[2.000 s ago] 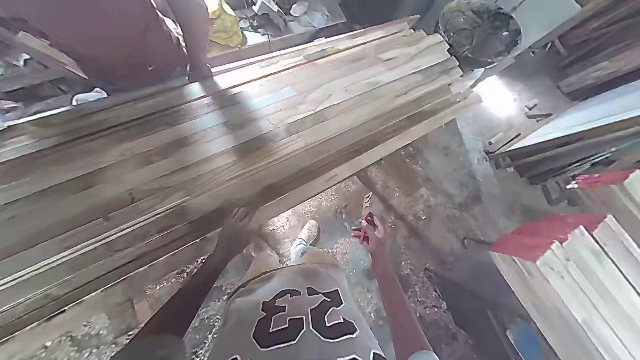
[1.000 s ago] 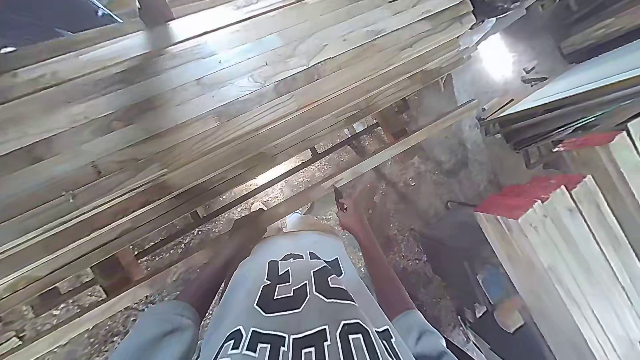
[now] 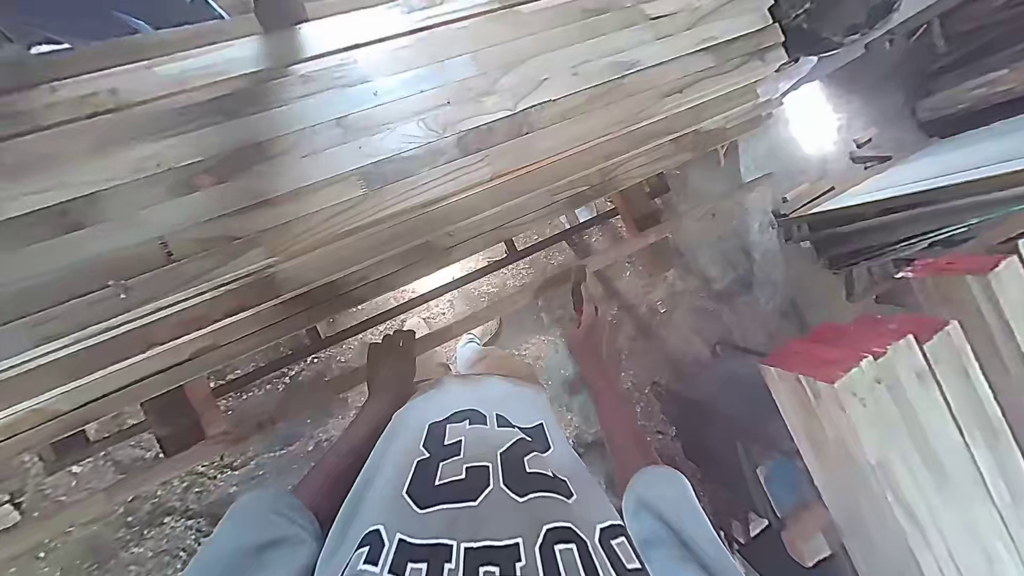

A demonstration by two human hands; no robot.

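My left hand is closed on a long narrow wooden strip, which slants up to the right beside the pile. In my right hand is a small dark tool; blur hides its kind. Its tip points up at the strip. Just beyond both hands lies a wide stack of long wooden boards. My feet show below the strip, on a floor with wood shavings.
Boards with red-painted ends stand at the right. Behind them is another pile with a pale sheet on top. Wooden supports sit under the main stack. Scraps lie at lower right.
A narrow strip now lies apart from the main stack's near edge, where none showed two seconds ago. My left hand, earlier at that edge, is now on the strip. The view has moved.
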